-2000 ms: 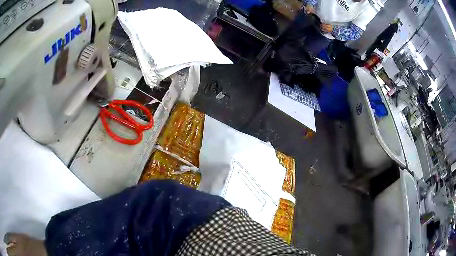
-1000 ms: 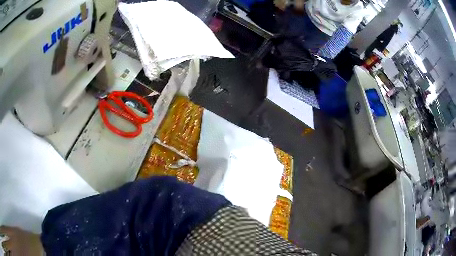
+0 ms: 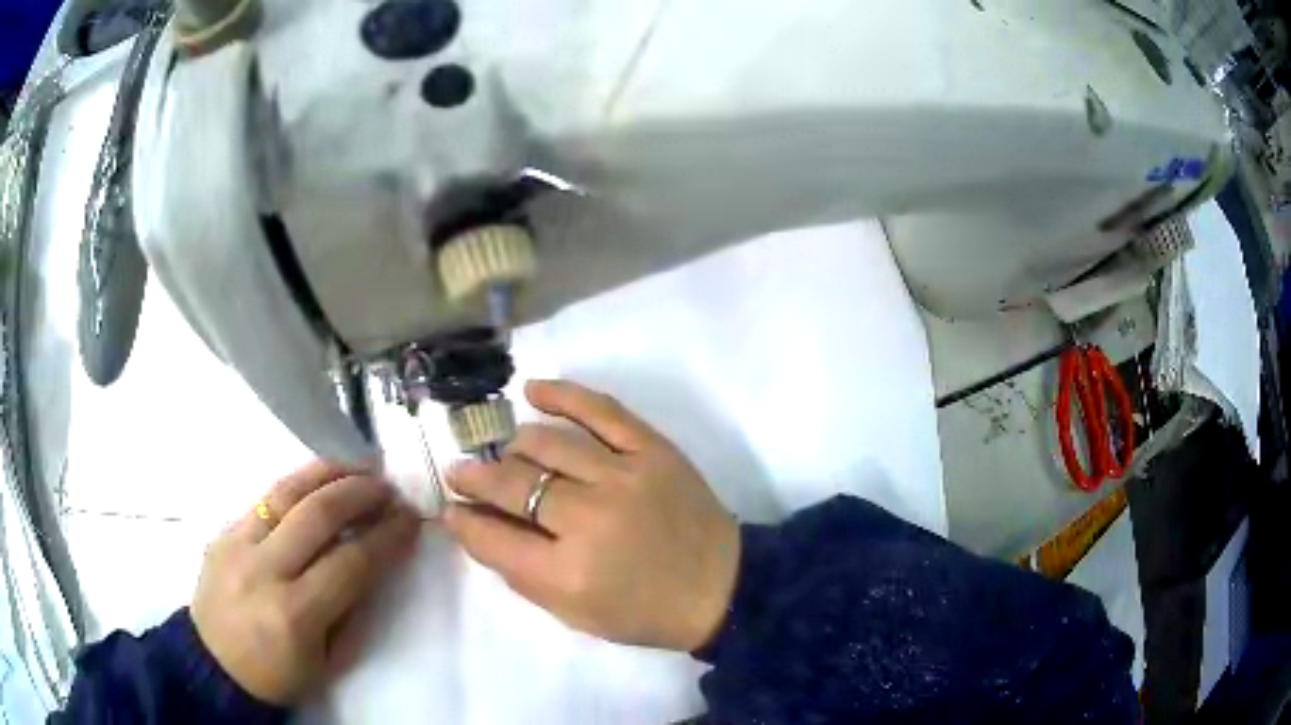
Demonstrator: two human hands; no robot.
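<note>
A large white cloth (image 3: 821, 368) lies flat under the sewing machine head and both hands. A thin dark double line runs down the cloth from the needle area to the fingertips. My left hand (image 3: 305, 574) is at the left of this line, fingers bent, fingertips together on the cloth. My right hand (image 3: 602, 517) lies on the cloth at the right of the line, fingers spread a little, beside the lower cream knob (image 3: 483, 424). The needle and presser foot are mostly hidden behind the head. Whether the fingers pinch the cloth is hard to see.
The off-white machine arm (image 3: 793, 156) spans the top. Red-handled scissors (image 3: 1092, 418) lie on the bed at the right. An upper cream knob (image 3: 486, 262) sits on the head. A dark grey long shape (image 3: 113, 269) hangs at the left. Amber tape-covered surface (image 3: 1079, 534) shows at lower right.
The view has swung left from the machine's right side to its needle end. Both hands are now in view at the cloth; earlier only part of one hand showed at the lower left.
</note>
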